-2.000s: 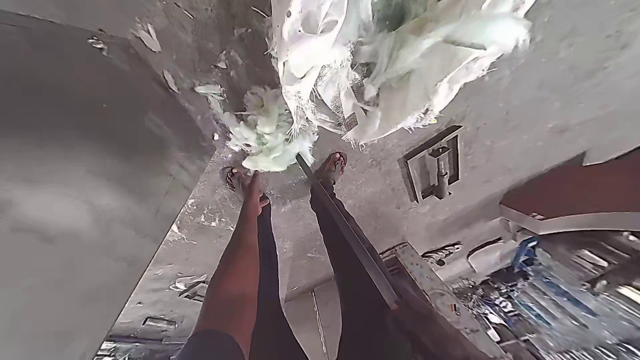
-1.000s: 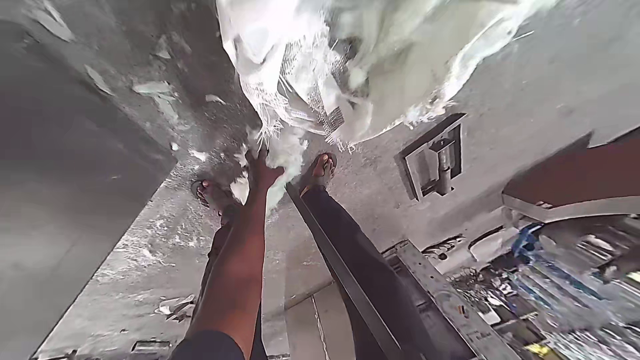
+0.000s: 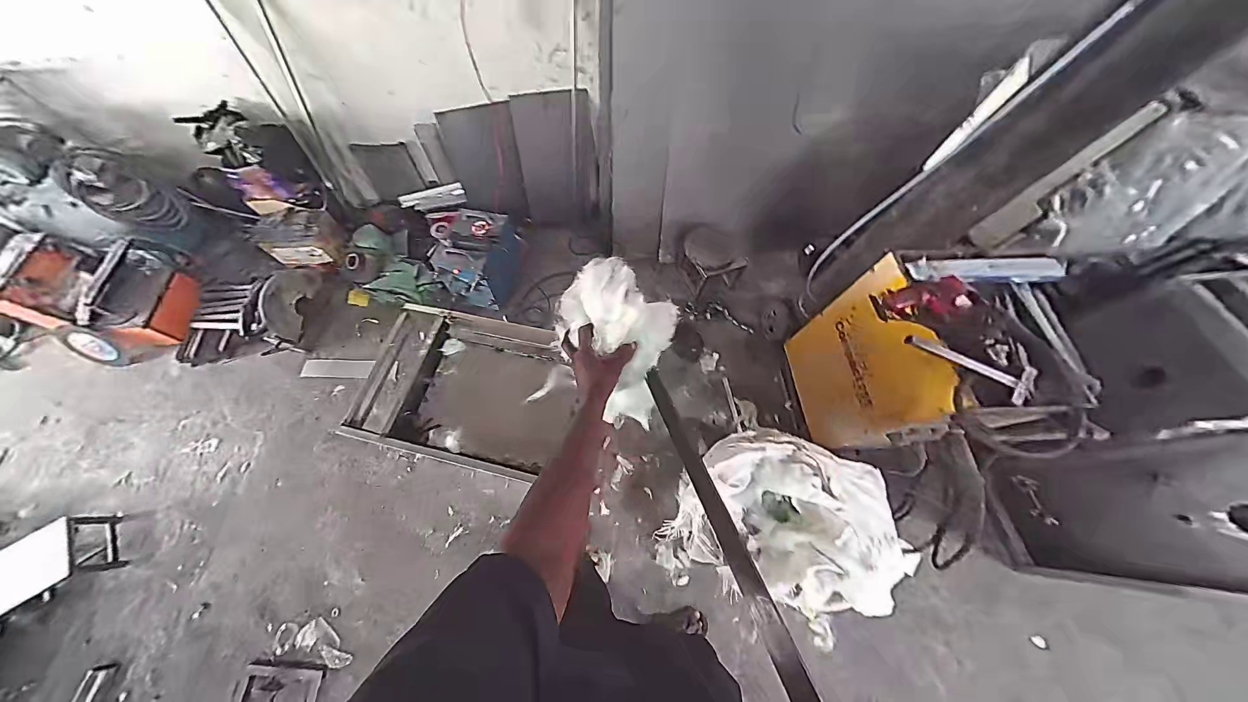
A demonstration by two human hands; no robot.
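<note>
My left hand [image 3: 597, 366] grips a fluffy tuft of white fibre [image 3: 616, 307], with strands hanging below the fingers. It is held over the floor near a rectangular metal frame [image 3: 439, 453]. A long dark bar [image 3: 717, 517] slants from the bottom edge up to the fibre's lower right side. Whatever holds its near end is outside the picture, and my right hand does not show. To the right of the bar, a white woven sack [image 3: 858, 517] with frayed edges lies open on the floor, with pale fibre inside.
A yellow metal cabinet [image 3: 858, 361] stands at the right beside a dark metal table [image 3: 1121, 487]. Metal sheets [image 3: 517, 156] lean on the back wall. Tools and boxes [image 3: 468, 258] crowd its base at left, with an orange machine [image 3: 161, 307]. White scraps litter the floor.
My left hand has come up off the floor near my feet with white fibre in it. The view has swung widely toward the wall. The sack now appears at the lower right.
</note>
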